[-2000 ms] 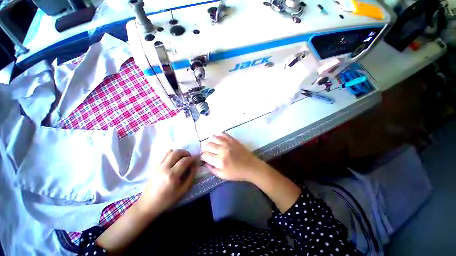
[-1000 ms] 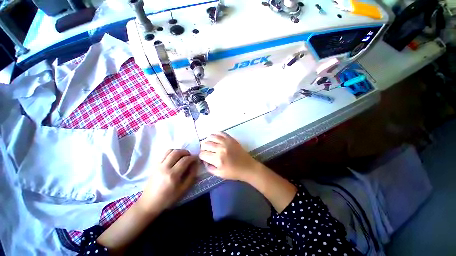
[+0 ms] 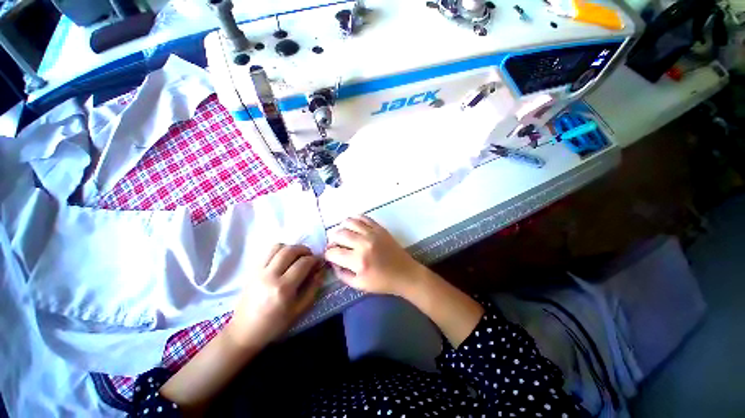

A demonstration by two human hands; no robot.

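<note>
The pale grey-white garment panel (image 3: 106, 261) lies over the left of the sewing table, its right edge running under my fingers. The red checked panel (image 3: 192, 163) shows behind it, left of the needle area (image 3: 314, 167). My left hand (image 3: 282, 286) grips the pale cloth edge near the table's front. My right hand (image 3: 365, 255) is beside it, fingertips bent down on the same edge and almost touching the left fingers. The fingertips partly hide the cloth between them. Both hands are in front of the presser foot.
The white sewing machine (image 3: 408, 106) stands behind the hands, with a black control panel (image 3: 559, 67) at its right. Small snips (image 3: 519, 155) and a blue-handled tool (image 3: 580, 135) lie at the right. A bundle of cut pieces (image 3: 645, 310) is right of the lap.
</note>
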